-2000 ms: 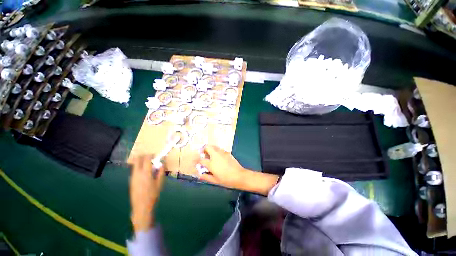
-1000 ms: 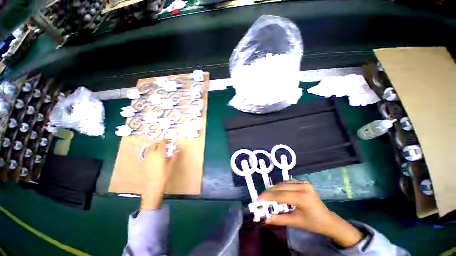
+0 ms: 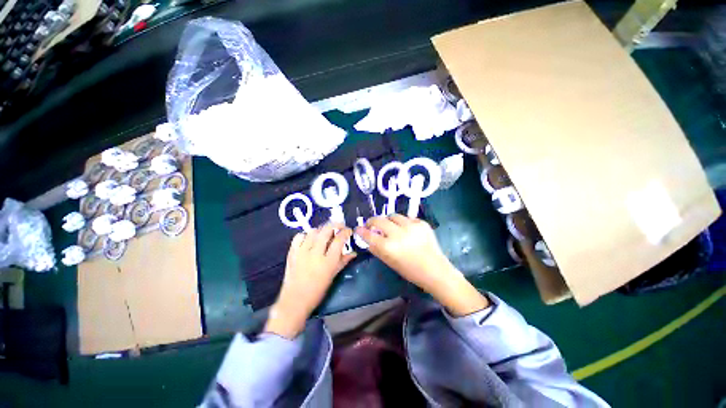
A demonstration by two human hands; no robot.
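Several heating elements with silvery rings stand side by side over the black pad, rings pointing away from me. My left hand and my right hand are close together at the near ends of their stems, fingers around the elements. The white heads are mostly hidden by my fingers. One ring in the middle is seen nearly edge-on. The whitish bottle lies partly hidden behind the rightmost ring.
A clear bag of white parts is behind the pad, with white cloth beside it. A cardboard sheet with element rows is left. A large cardboard cover lies over elements at right. A smaller bag is far left.
The view has turned right. My left hand has left the cardboard sheet and joined my right hand at the pad. More rings now show over the pad than the three held before.
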